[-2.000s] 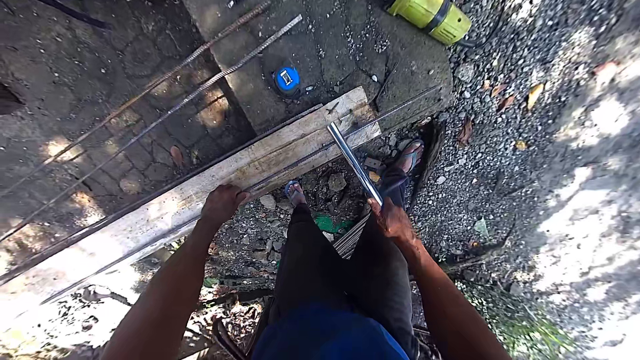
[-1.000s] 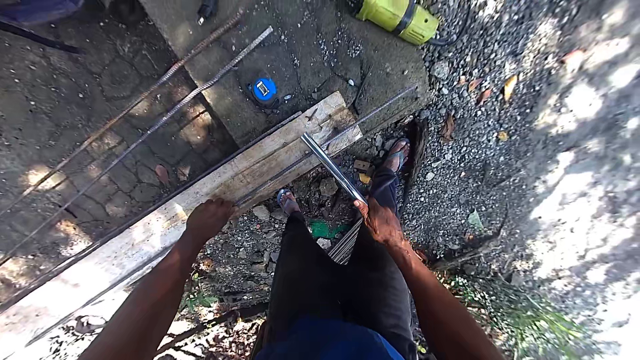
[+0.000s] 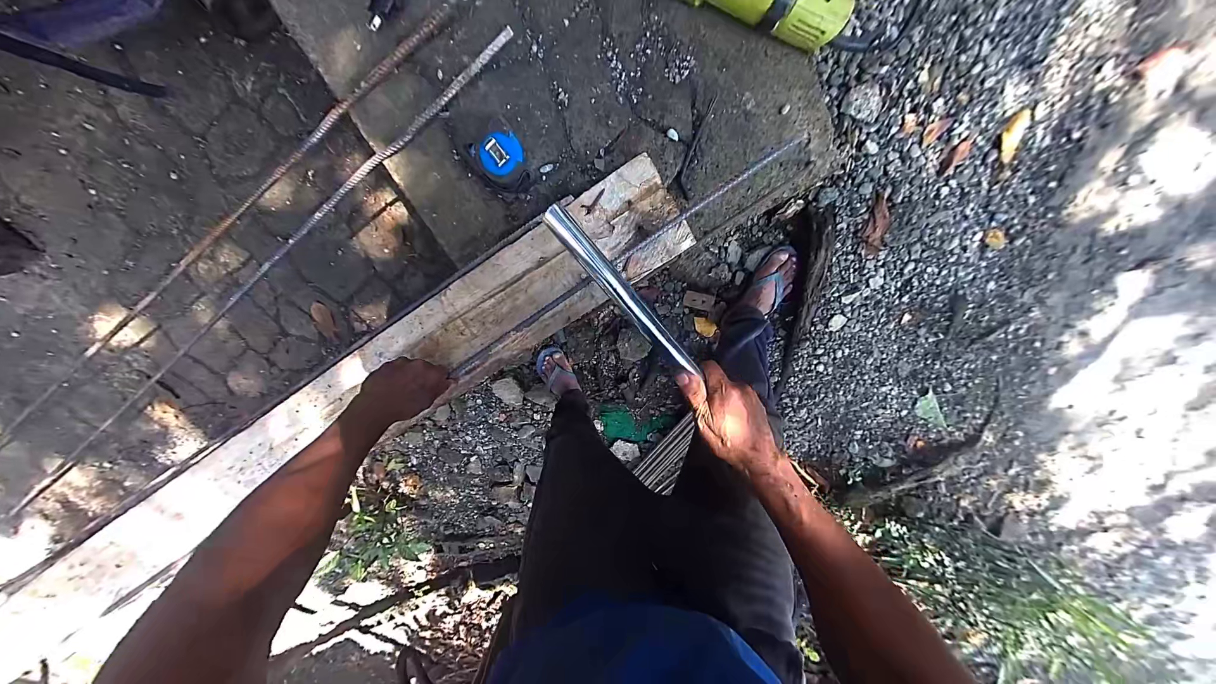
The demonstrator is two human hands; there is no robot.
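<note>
My left hand (image 3: 407, 388) is closed around a thin ribbed steel rebar (image 3: 731, 186), which lies along a wooden plank (image 3: 456, 313) and sticks out beyond its end. In my right hand (image 3: 736, 418) is the lower end of a shiny metal pipe (image 3: 622, 290). The pipe slants up to the left, its far end above the plank and across the line of the rebar; whether they touch I cannot tell. Both hands are in front of my legs, the left at the plank's near edge, the right over my knee.
Two more rebars (image 3: 328, 204) lie at the upper left. A blue tape measure (image 3: 501, 153) rests on the concrete slab (image 3: 608, 85) beyond the plank. A yellow-green power tool (image 3: 807, 21) is at the top edge. My sandalled feet stand on gravel and stones (image 3: 508, 390) beside the plank.
The view has shifted slightly. My left hand stays on the rebar and my right hand still holds the pipe, with no plain change in either grip.
</note>
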